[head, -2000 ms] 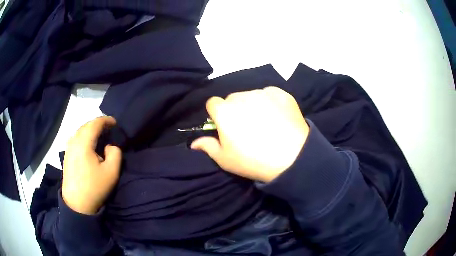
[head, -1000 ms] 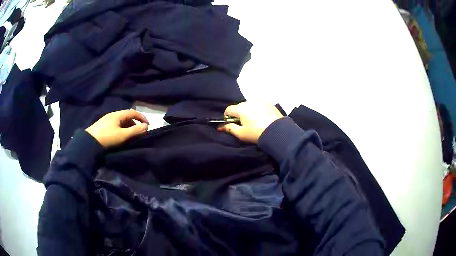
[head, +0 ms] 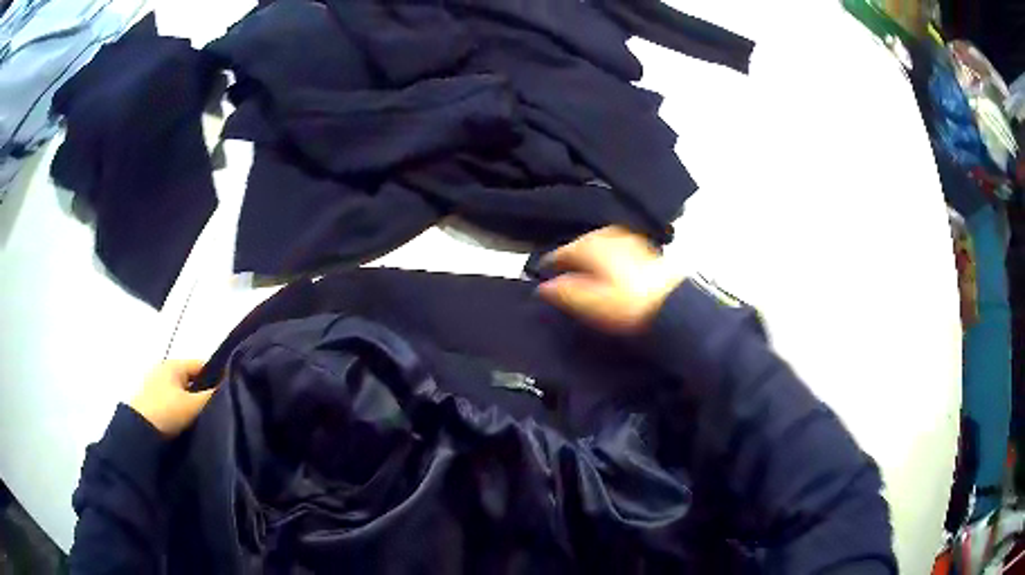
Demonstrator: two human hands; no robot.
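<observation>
A dark navy jacket (head: 427,294) lies in front of me with its shiny lining (head: 438,494) facing up. A small neck label (head: 517,383) shows below the collar edge. My left hand (head: 174,395) grips the jacket's edge at the left, its fingertips partly hidden by cloth. My right hand (head: 613,275) is at the upper right edge of the jacket, slightly blurred, with fingers closed around the cloth edge. The snips seen earlier in the right hand cannot be made out now.
Other navy garments (head: 371,135) lie in a heap beyond the jacket, with a separate dark piece (head: 141,169) at the upper left. All lie on a white table (head: 832,225) with a rounded edge. Blue and colourful items (head: 987,292) stand beyond its right side.
My left hand has moved down and left, spreading the jacket edge. My right hand has moved to the right. The lining and neck label show more fully. The snips are no longer visible.
</observation>
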